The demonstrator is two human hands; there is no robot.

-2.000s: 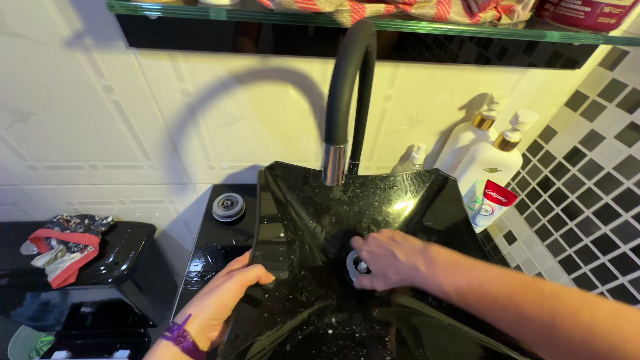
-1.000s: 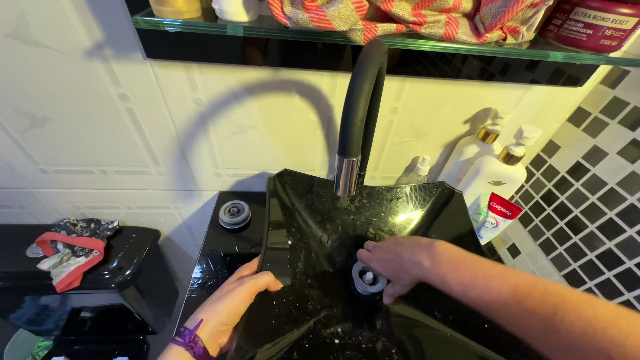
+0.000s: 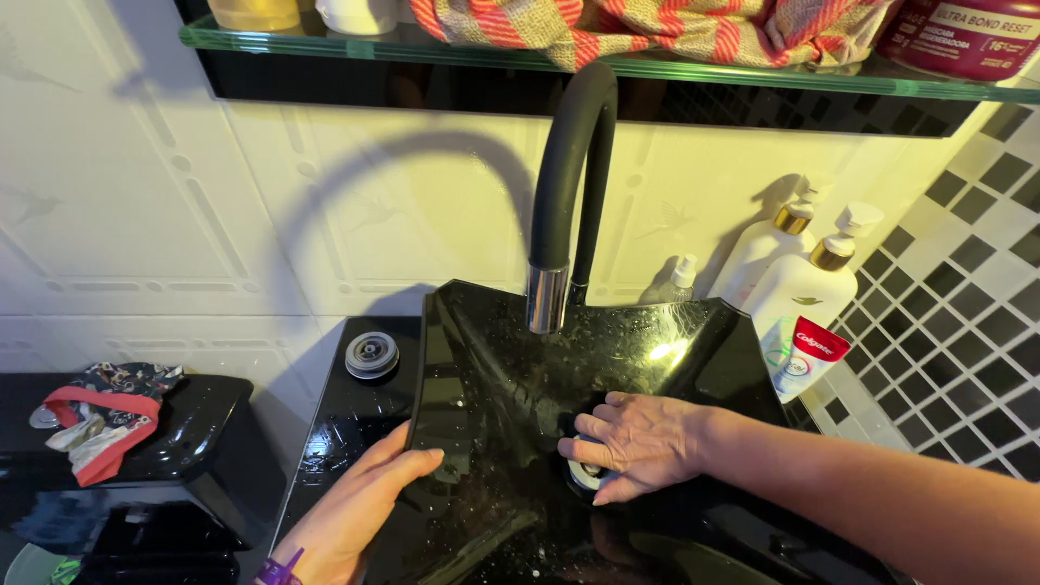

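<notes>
My right hand (image 3: pixel 638 443) has its fingers around the metal drain fitting (image 3: pixel 587 473) at the bottom of the glossy black basin (image 3: pixel 496 390); the fingers partly cover it. My left hand (image 3: pixel 378 487), with a purple band at the wrist, grips the basin's left rim, thumb over the edge. Above the basin arches a black flexible faucet (image 3: pixel 561 187) with a chrome tip. A round metal drain stopper (image 3: pixel 372 355) lies on the black countertop, left of the basin. Water drops and specks dot the basin.
A glass shelf (image 3: pixel 487 50) with a striped cloth (image 3: pixel 650 24) and a dark red jar (image 3: pixel 963 36) crosses above. White pump bottles (image 3: pixel 800 284) and a toothpaste tube (image 3: pixel 812 357) stand at the right. Fabric (image 3: pixel 114 414) lies on the black toilet tank (image 3: pixel 203 422).
The fingers of my right hand have shifted over the drain fitting and now cover more of it than one second ago. My left hand stays on the rim.
</notes>
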